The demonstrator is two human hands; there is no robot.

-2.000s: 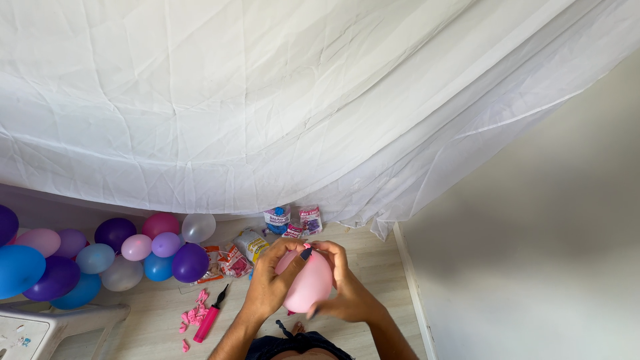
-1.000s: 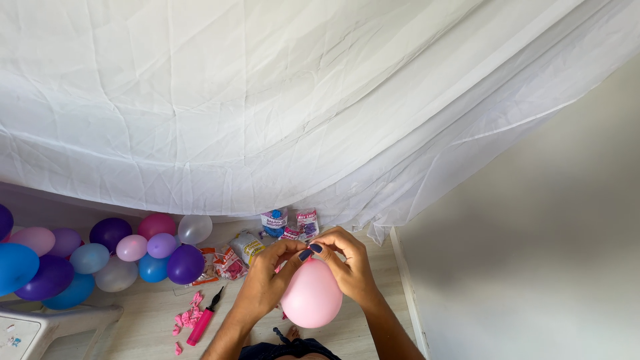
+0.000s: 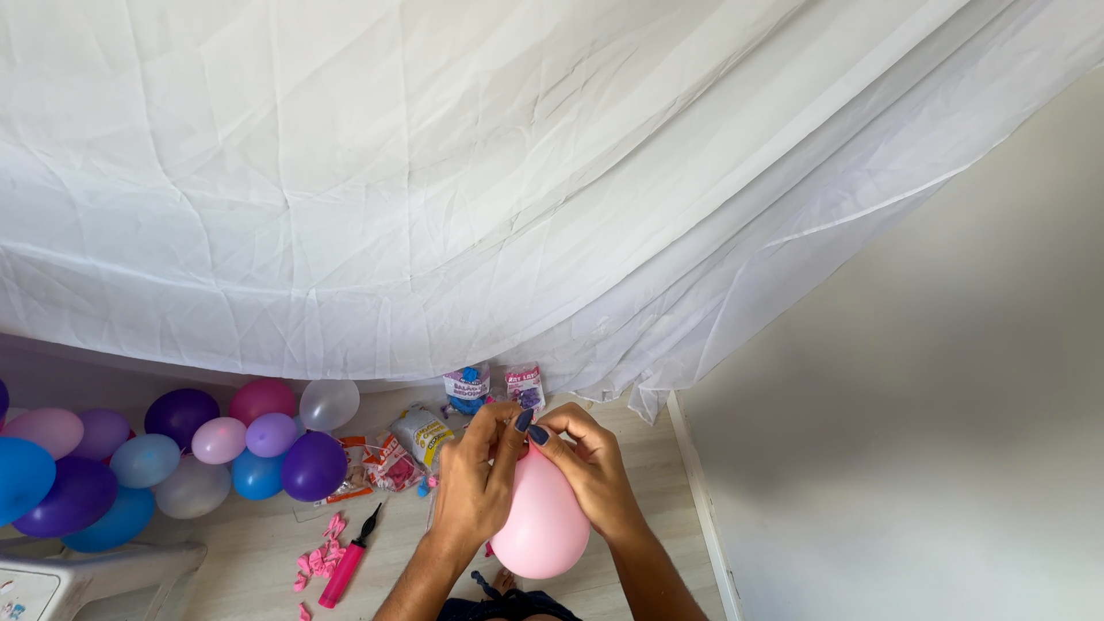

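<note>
An inflated light pink balloon (image 3: 541,522) hangs neck upward between my hands. My left hand (image 3: 483,470) pinches the neck from the left with thumb and fingers. From the right, the thumb and fingers of my right hand (image 3: 586,461) pinch at the same neck, and both thumbs nearly meet there. The neck itself is mostly hidden by the fingertips. On the floor to the left lie a pink hand pump (image 3: 343,573) with a black nozzle and a small pile of uninflated pink balloons (image 3: 321,559).
A garland of purple, blue, pink and white balloons (image 3: 194,487) lies at the left. Bags of balloons (image 3: 420,435) stand below a hanging white cloth (image 3: 371,190). A white plastic stool (image 3: 95,578) is at the lower left, a wall (image 3: 906,414) at the right.
Two seconds ago the balloon was tilted between my hands, with my right hand lower around its side. Now it hangs upright, and both hands are at its neck.
</note>
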